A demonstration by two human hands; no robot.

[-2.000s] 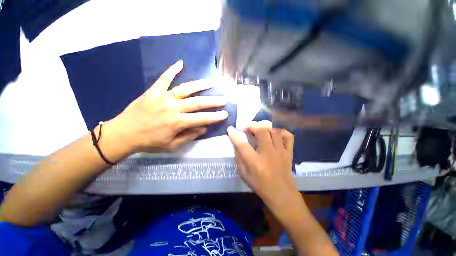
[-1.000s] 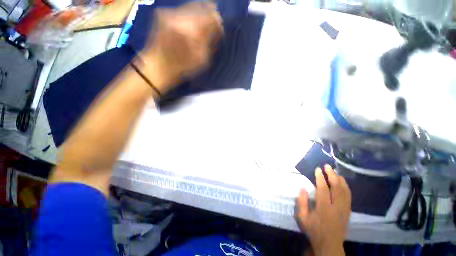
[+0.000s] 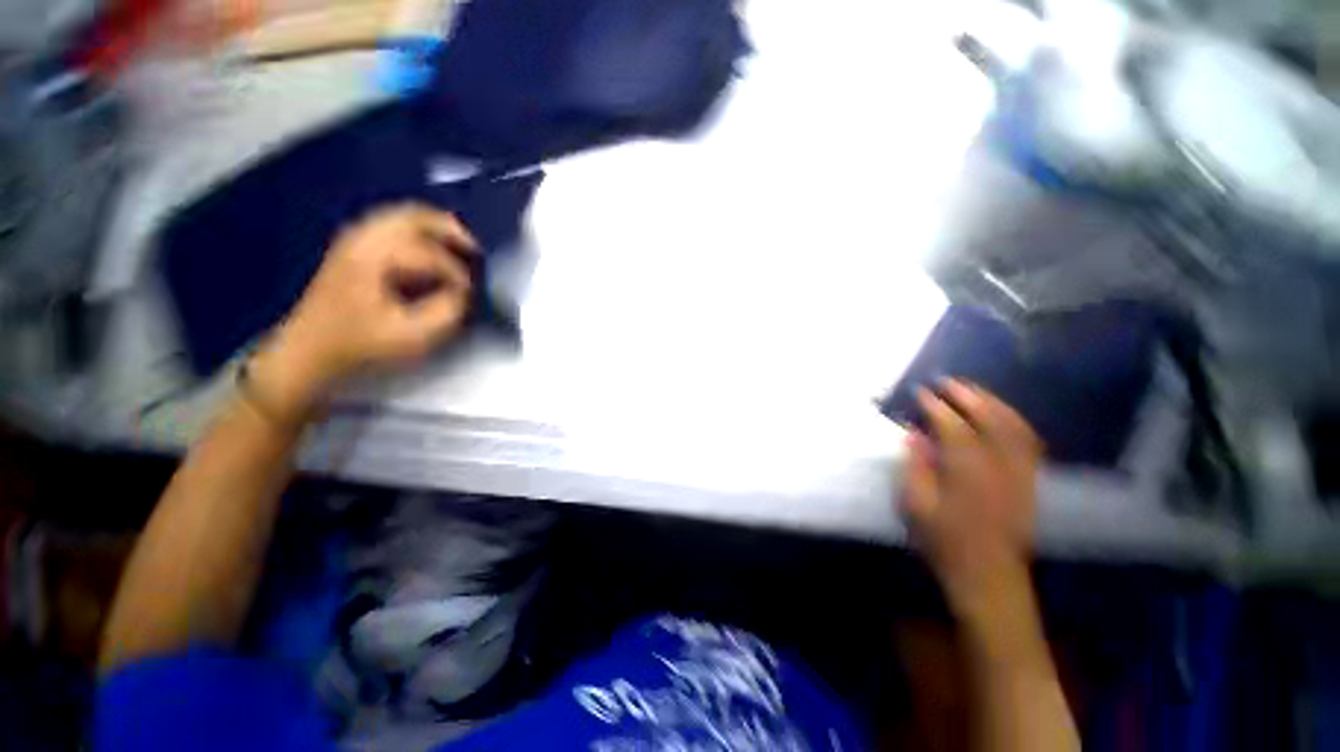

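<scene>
The frame is blurred. My left hand (image 3: 385,294) is curled at the left, with a dark navy cut piece (image 3: 500,243) beside its fingertips; it seems pinched in the fingers. A flat navy stack (image 3: 265,250) lies behind and left of the hand, and another navy stack (image 3: 588,66) lies further back. My right hand (image 3: 973,463) is at the right near the table's front edge. Its fingertips touch the corner of a small navy piece (image 3: 963,353), which lies before the machine head. A navy pile (image 3: 1095,375) lies to its right.
The white sewing machine head (image 3: 1132,118) stands at the back right. The white table (image 3: 735,309) has a front edge running across. Blurred dark scissors (image 3: 1208,419) lie at the far right. Orange-red and clear plastic (image 3: 162,37) is at the far left back.
My left hand has moved from the back stack down and toward me, with a navy piece now beside its fingers. My right hand stays at the small piece. The view has shifted.
</scene>
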